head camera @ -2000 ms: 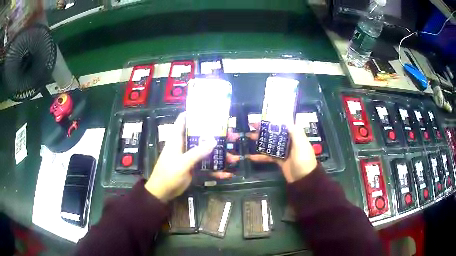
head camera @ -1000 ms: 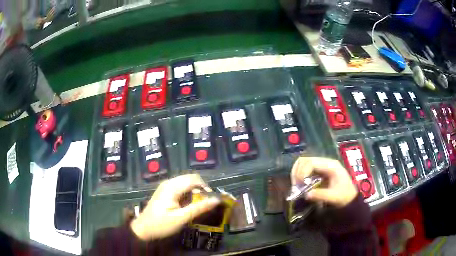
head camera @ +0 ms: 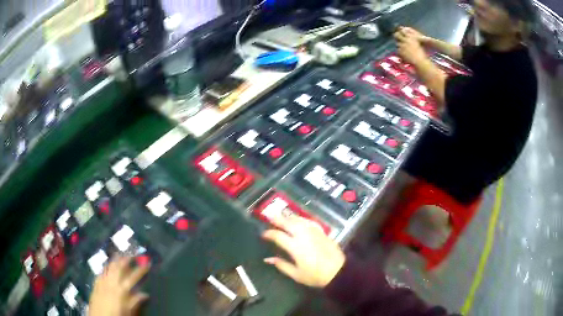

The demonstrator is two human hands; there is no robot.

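My left hand (head camera: 116,289) is at the lower left over the near row of a clear phone tray, its fingertips by a back-up black phone (head camera: 126,237); it is blurred and its grip cannot be told. My right hand (head camera: 307,250) has its fingers spread at the near end of the neighbouring tray, by a back-up red phone (head camera: 278,210); it holds nothing that I can see. Another red phone (head camera: 225,173) and several black phones (head camera: 321,179) lie in that tray. Batteries (head camera: 225,290) with white end strips lie between my hands at the bench's near edge.
A person in black (head camera: 487,111) is at the right, with hands above a tray of red phones (head camera: 395,77). A red stool (head camera: 432,219) stands below. A bottle (head camera: 182,83), a blue item (head camera: 276,58) and a cable are at the back.
The view has swung right. The two phones seen in my hands earlier are no longer visible there. My right hand has opened and moved to the neighbouring tray; my left hand is over the near tray.
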